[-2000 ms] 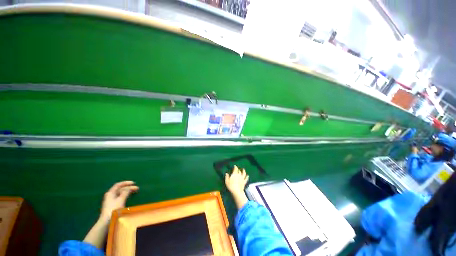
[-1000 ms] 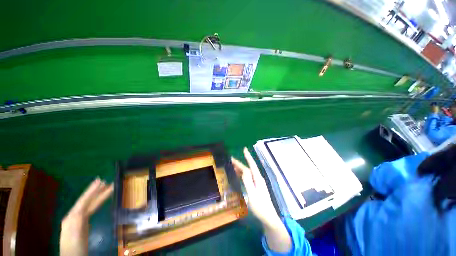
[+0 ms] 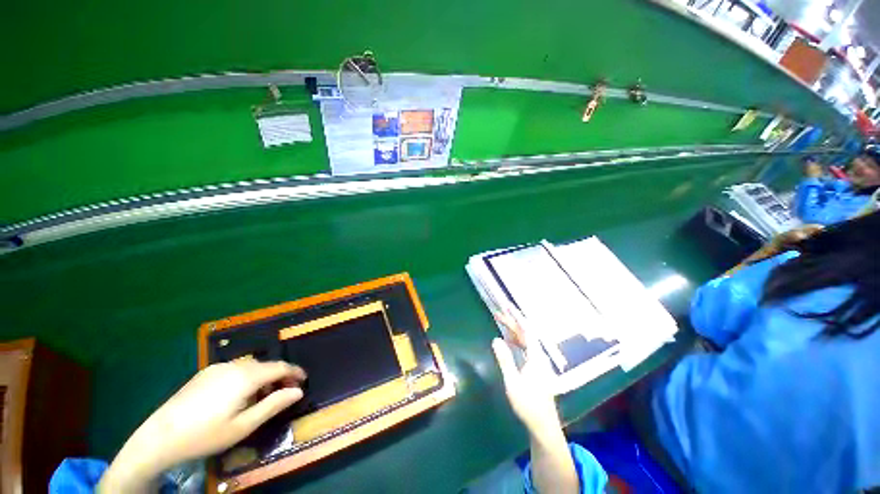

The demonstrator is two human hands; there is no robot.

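Observation:
The orange-brown wooden frame [image 3: 429,359] lies in front of me, slightly tilted in view. The flat black template [image 3: 253,333] lies on it, inside its outer rim; tan wood shows through the cut-outs around the dark centre [image 3: 343,357]. My left hand [image 3: 227,405] is over the template's left part, fingers bent and apart; what lies under the palm is hidden. My right hand [image 3: 529,371] is open, palm turned inward, at the left edge of the panel stack [image 3: 603,289], right of the frame. Whether its fingertips touch the stack is unclear.
Another brown unit [image 3: 17,415] stands at the far left edge. The green partition with an instruction sheet [image 3: 391,125] runs behind the bench. A person in a blue smock [image 3: 762,386] is close on the right, beyond the stack. Dark equipment [image 3: 728,230] lies farther right.
The template went from the bench by the wall onto the frame. My left hand has come in over its left part; my right hand has moved off the frame's side to the stack edge.

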